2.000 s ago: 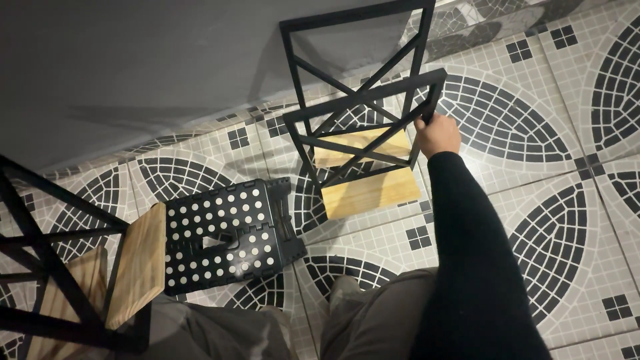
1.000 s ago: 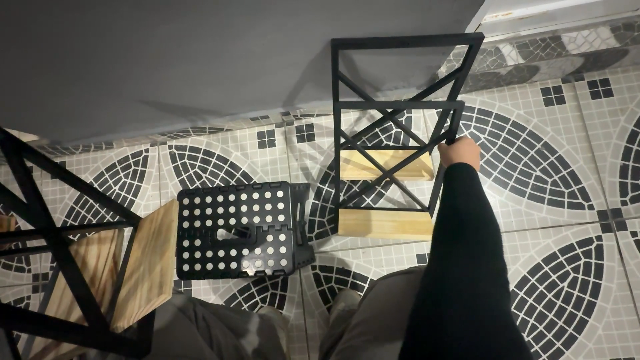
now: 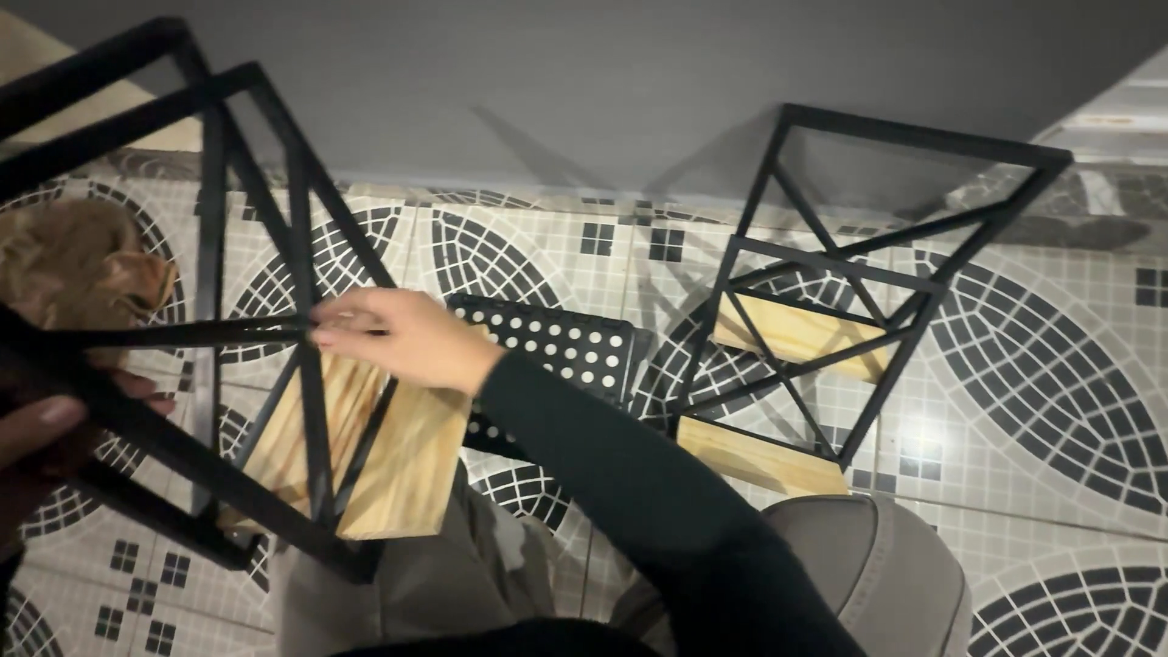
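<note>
A black frame with crossed bars and pale wooden boards [image 3: 415, 461] fills the left side, tilted close to my lap. My left hand [image 3: 55, 424] is at the far left edge, wrapped around one of its lower bars and partly cut off. My right hand [image 3: 401, 338] touches the frame where several bars meet, fingers bent; whether they grip it is unclear. A second black frame [image 3: 922, 137] with two wooden boards [image 3: 762, 456] stands on the tiled floor at the right, apart from both hands.
A black folding step stool with white dots [image 3: 547, 342] stands between the frames, partly behind my right arm. A crumpled brown bag or cloth [image 3: 78, 265] lies at the left. A grey surface [image 3: 584, 91] borders the patterned tile floor.
My right hand has left the right-hand frame and moved left to the other one. My left hand has come into view on the left frame. The view has shifted left.
</note>
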